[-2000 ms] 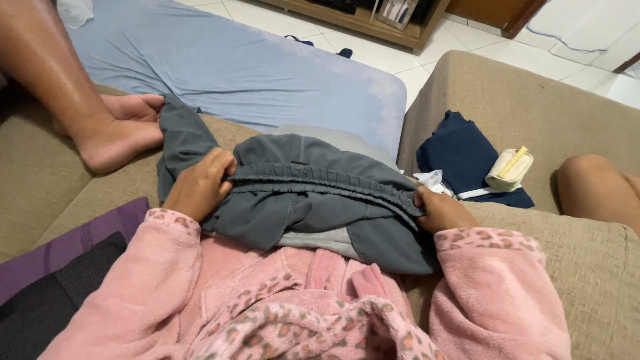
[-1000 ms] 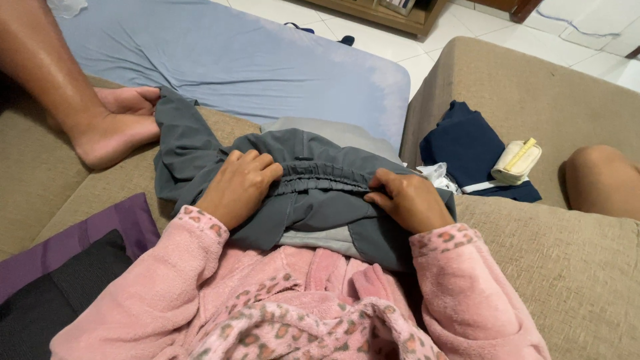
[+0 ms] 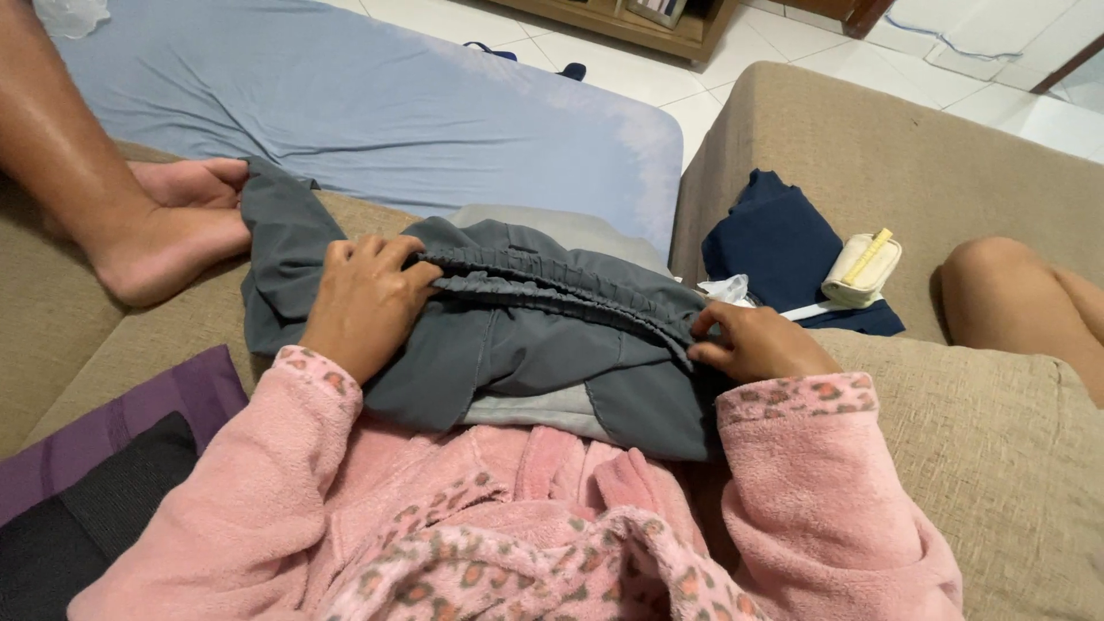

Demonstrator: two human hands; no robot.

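A dark grey garment with a gathered elastic waistband point(image 3: 552, 278) lies across my lap, over a light grey cloth point(image 3: 539, 412). My left hand point(image 3: 366, 297) grips the band's left end between thumb and fingers. At the band's right end, my right hand point(image 3: 750, 341) pinches the fabric. Between the hands the band is stretched out, its two edges lying slightly apart. Part of the garment spreads left, up against another person's foot point(image 3: 172, 233).
A folded navy cloth point(image 3: 772, 241), a cream zip case point(image 3: 862, 269) with a yellow strip and clear plastic point(image 3: 726, 290) lie on the beige sofa at right, near a bare knee point(image 3: 1000, 285). A blue-sheeted mattress point(image 3: 414, 112) is ahead. Purple cloth point(image 3: 155, 405) lies at left.
My hands were close together on the bunched waistband one second ago; they have moved apart, and the band between them is now drawn out longer.
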